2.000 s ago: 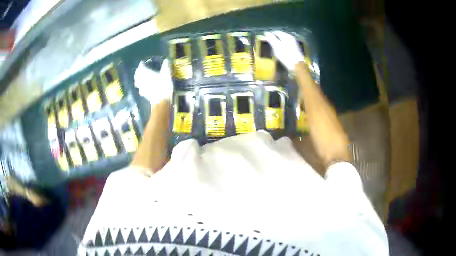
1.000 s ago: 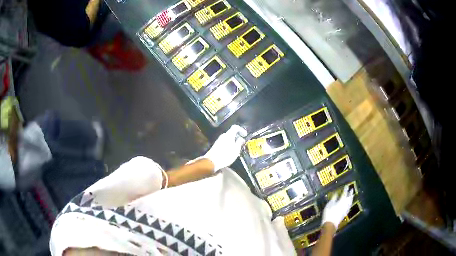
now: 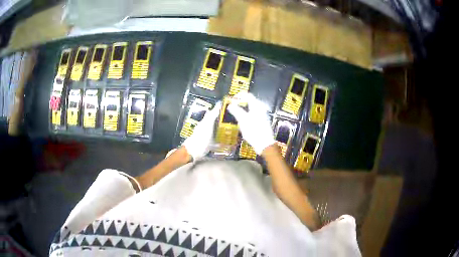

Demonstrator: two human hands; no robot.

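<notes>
A yellow keypad phone (image 3: 227, 134) with a dark screen is between my two gloved hands, over the near row of the right clear tray (image 3: 187, 94). My left hand (image 3: 204, 134) holds its left edge. My right hand (image 3: 254, 123) has its fingers at its upper end, partly covering the screen. Both hands wear white gloves. The middle pocket of the tray's far row holds no phone. Other yellow phones lie in the tray's pockets. My hands hide part of the near row.
A second tray (image 3: 155, 90) of yellow phones lies at the left on the green mat (image 3: 173, 60); one phone there has red keys (image 3: 55, 103). Brown cardboard (image 3: 282, 25) and a pale shelf edge (image 3: 166, 25) run along the back. More cardboard (image 3: 385, 201) stands at the right.
A second ago my left hand was at the tray's edge and my right over a far-row phone. Now both hands are together at a lifted phone, and a far-row pocket is empty. The view has turned.
</notes>
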